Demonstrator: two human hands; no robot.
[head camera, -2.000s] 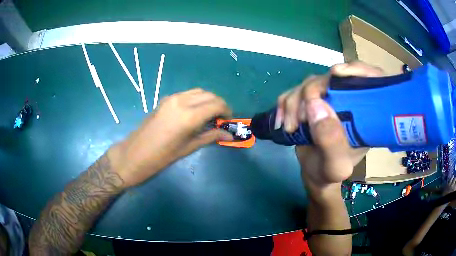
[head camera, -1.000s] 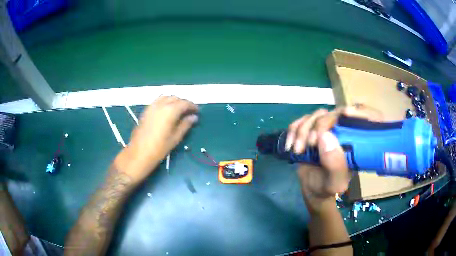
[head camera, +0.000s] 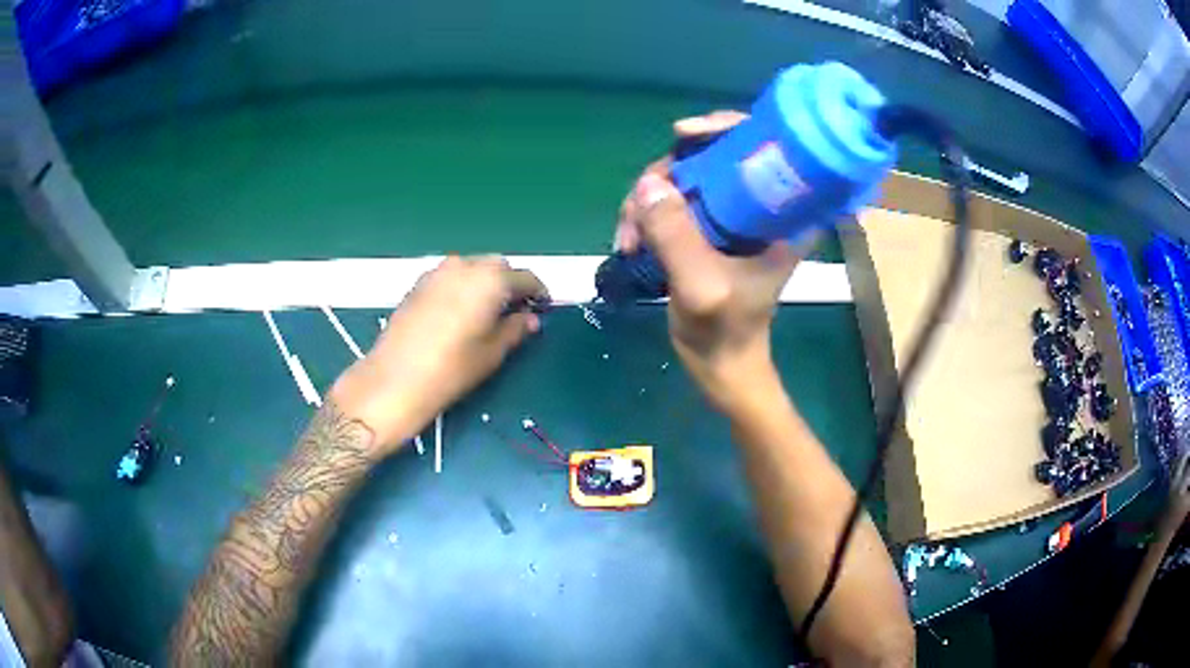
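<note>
My right hand (head camera: 698, 261) grips the blue electric screwdriver (head camera: 770, 163), its black nose pointing left at the white strip. My left hand (head camera: 457, 333) is just left of the nose, fingertips pinched together near the tip; what they hold is too small to tell. The orange fixture (head camera: 611, 500) lies on the green bench below both hands, untouched. In it sits the black housing (head camera: 598, 475) with a white plastic part (head camera: 628, 472) on top. Thin red and black lead wires (head camera: 551, 445) run from it to the upper left.
The cardboard tray (head camera: 959, 392) at right holds many black units (head camera: 1073, 379). The screwdriver's cord (head camera: 933, 326) hangs across its left part. Light-blue and white parts (head camera: 942, 561) lie below it. Thin white strips (head camera: 294, 359) lie by my left hand; a wired unit (head camera: 136, 457) lies far left.
The screwdriver has left the fixture and moved up and left, its body now tilted upward. My left hand has let go at the fixture and moved to the white strip. The view has shifted.
</note>
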